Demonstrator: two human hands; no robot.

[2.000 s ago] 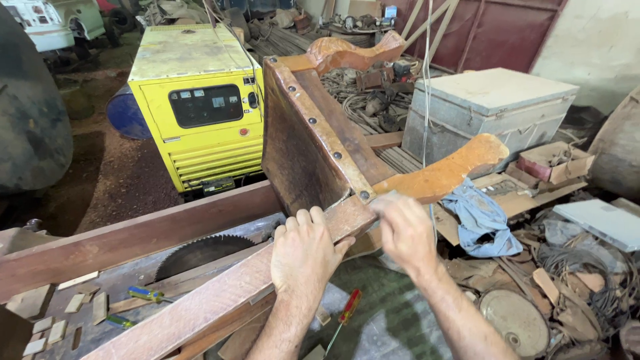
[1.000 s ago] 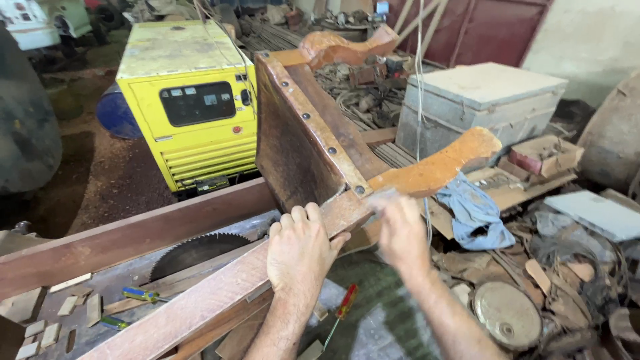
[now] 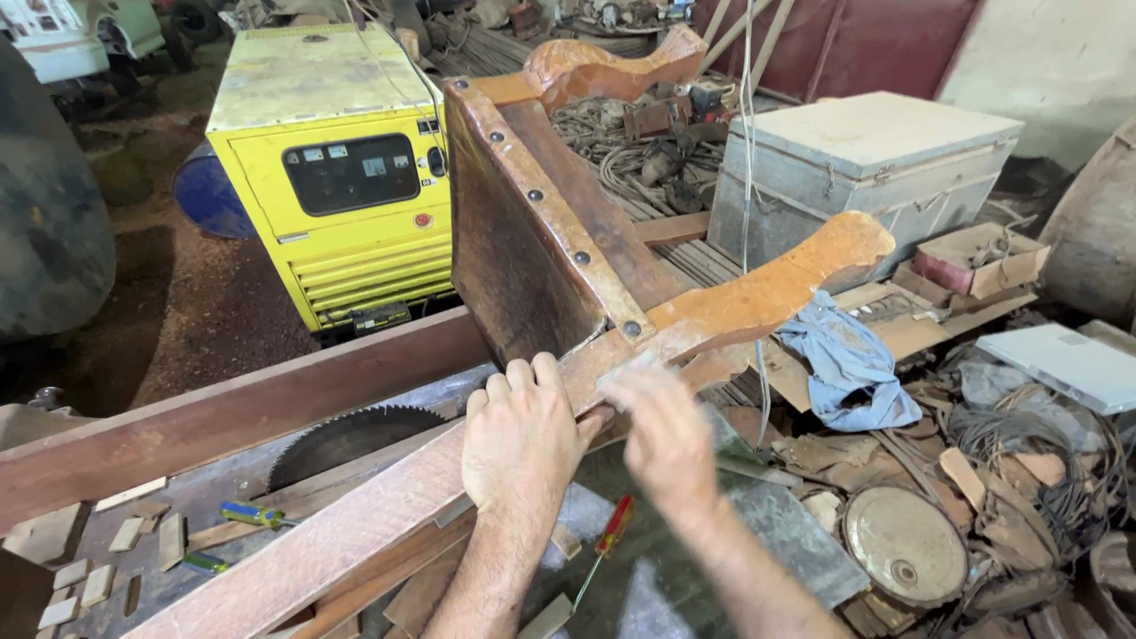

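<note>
My left hand (image 3: 524,435) grips the pale, scraped wooden rail (image 3: 355,524) of a piece of furniture, near the lower corner of its studded leather panel (image 3: 515,240). Just right of it, my right hand (image 3: 661,426) is blurred; its fingertips press a small pale piece, of a kind I cannot make out, on the rail where the orange-varnished curved wooden leg or arm (image 3: 763,284) begins. A second carved curved part (image 3: 612,71) rises at the panel's far end. Beneath my hands lies a screwdriver with a red and yellow handle (image 3: 616,525).
A toothed circular saw blade (image 3: 351,444) stands left of the rail, near two more screwdrivers (image 3: 253,513) and small wood offcuts (image 3: 98,586). Behind are a yellow generator (image 3: 355,222) and a grey metal chest (image 3: 852,177). A blue cloth (image 3: 843,364), cables and scrap lie at right.
My right hand has shifted slightly along the top of the rail, blurred in the later frames. My left hand keeps its grip.
</note>
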